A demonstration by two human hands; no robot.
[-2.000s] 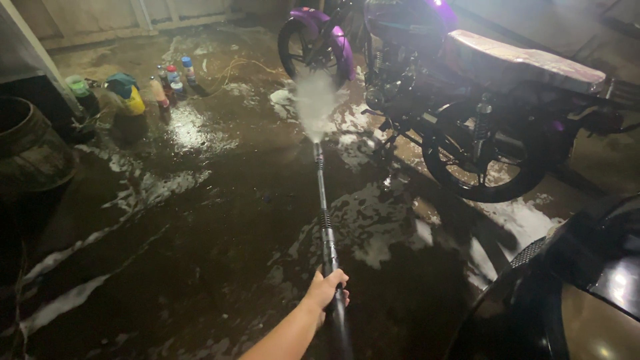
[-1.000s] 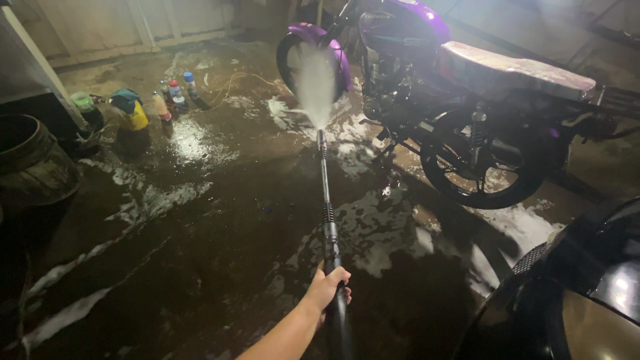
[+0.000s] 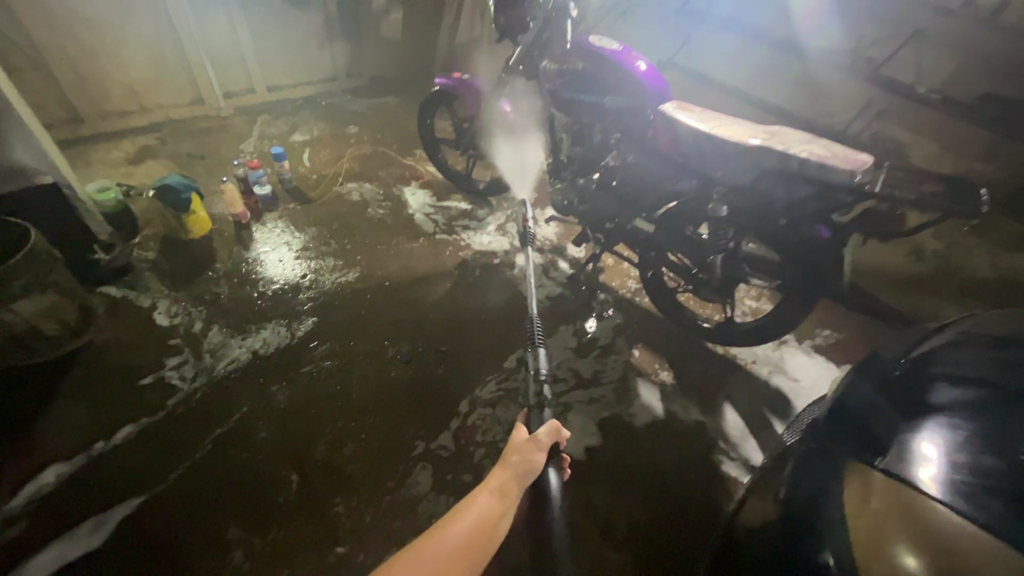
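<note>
My left hand (image 3: 538,452) is closed around the black tube of a pressure washer lance (image 3: 534,320), reaching in from the bottom of the view. From the lance's tip a white fan of water spray (image 3: 516,140) rises toward the front part of a motorcycle with a purple fuel tank (image 3: 624,68). The spray partly covers the purple front fender (image 3: 458,80) and the area behind the front wheel. A light, wet-looking seat (image 3: 760,136) and the rear wheel (image 3: 728,280) are to the right. My right hand is out of view.
Foam patches (image 3: 788,372) lie on the wet dark floor. Several bottles (image 3: 258,178) and a yellow container with a dark cloth (image 3: 192,212) stand at the left, near a large bucket (image 3: 40,296). A glossy black vehicle part (image 3: 944,400) fills the lower right corner.
The lance tip and its spray have moved to the right relative to the motorcycle, from the front wheel toward the area behind it. My left hand keeps its hold on the lance.
</note>
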